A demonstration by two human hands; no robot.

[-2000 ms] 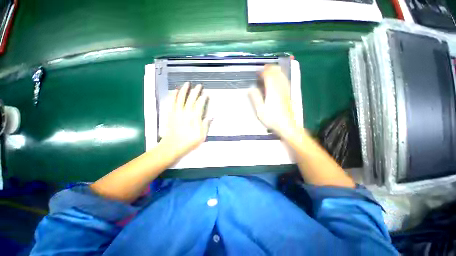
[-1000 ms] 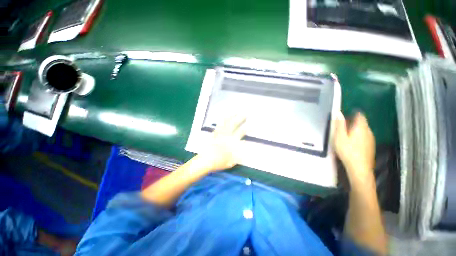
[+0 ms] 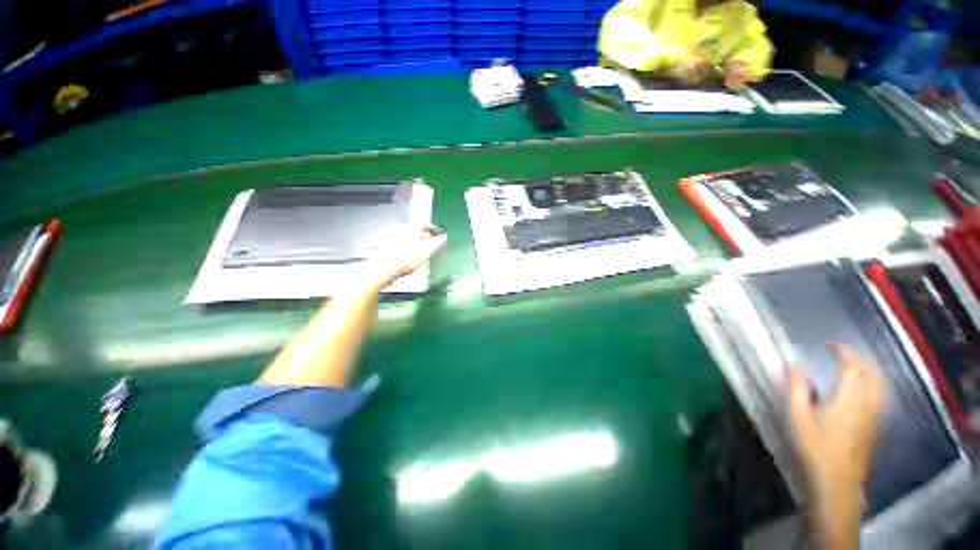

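Observation:
A closed laptop unit (image 3: pixel 312 223), grey vented underside up, lies on a white foam sheet (image 3: pixel 253 284) at the left middle. My left hand (image 3: pixel 406 249) is on the right front part of the unit and sheet; whether its fingers grip the edge is unclear. My right hand (image 3: pixel 844 414), blurred, is over the top grey cover (image 3: pixel 801 322) of the cover stack at the right. Whether it touches or grips the cover cannot be told. An open laptop base (image 3: pixel 580 212), with black battery and board showing, lies on white foam right of the closed unit.
More open bases on red pads lie at the right (image 3: pixel 776 202). A small metallic object (image 3: pixel 112 414) and a white ring (image 3: pixel 32 478) are at the left. Across the bench are a person in yellow (image 3: pixel 688 43) and blue crates (image 3: pixel 430 32).
The closed unit and its white sheet have moved forward, away from me. My left hand has moved forward with them, and my right hand has gone to the cover stack. The view has shifted.

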